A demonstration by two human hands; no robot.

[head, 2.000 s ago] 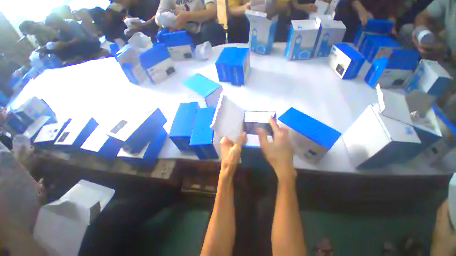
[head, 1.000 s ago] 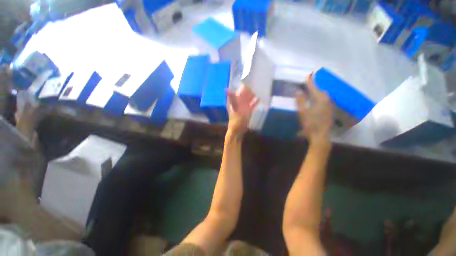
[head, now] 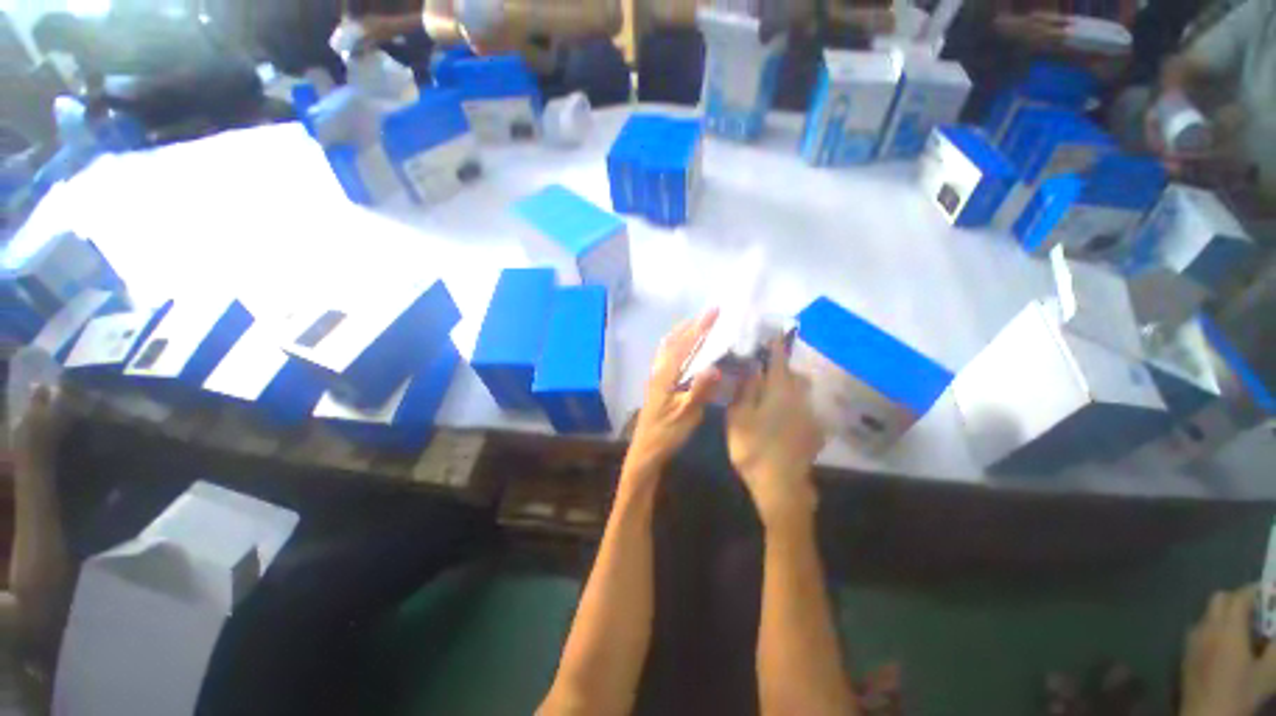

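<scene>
A small whitish carton, blurred by motion, is held up over the front edge of the table. Pale flaps or panels seem to stand up from its top, and a darker part shows near its right side. My left hand grips its left side. My right hand grips its right side, with fingers bent over the dark part. The underside and what is inside are hidden by my hands and the blur.
Two blue cartons stand just left of my hands. A blue-and-white carton lies close on the right, beside an open white carton. A light-blue-topped carton stands behind. Another person's hand shows at lower right.
The larger upright flap and open carton between my hands have given way to a small blurred whitish carton. My hands, apart one second ago, have come together on it. The view has tilted up again.
</scene>
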